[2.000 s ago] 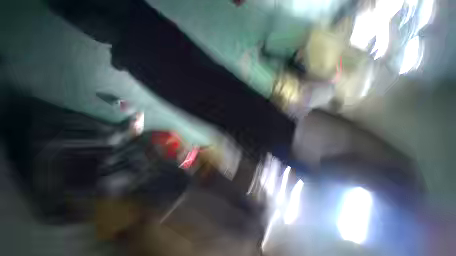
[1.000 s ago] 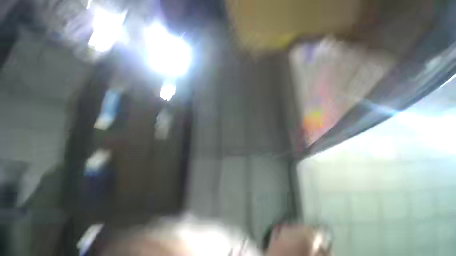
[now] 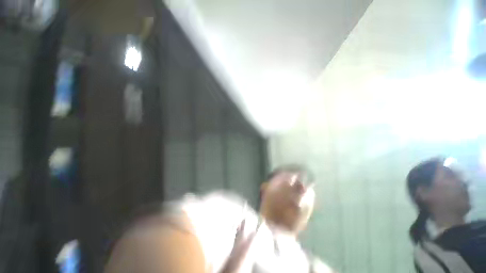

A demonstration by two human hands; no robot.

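Observation:
The picture is blurred and tilted upward. Nearest in front is a person in a white top (image 3: 280, 256) at the bottom middle. A bare rounded arm or shoulder (image 3: 160, 248) with a bright white sleeve (image 3: 221, 216) fills the lower left of centre; it seems to belong to that person, but the blur hides how it joins. Neither of my hands can be made out, and no held object shows.
A second person (image 3: 445, 240) in a dark and white top stands at the lower right. A dark brown panel or cabinet (image 3: 112, 160) with blue and white patches is at left. Pale green panelled wall (image 3: 346, 202), white ceiling (image 3: 277, 37) and strong glare fill the rest.
The view has swung right and up since one second ago. The yellow shape at the top has gone, the person at bottom middle shows more fully, and the second person has appeared.

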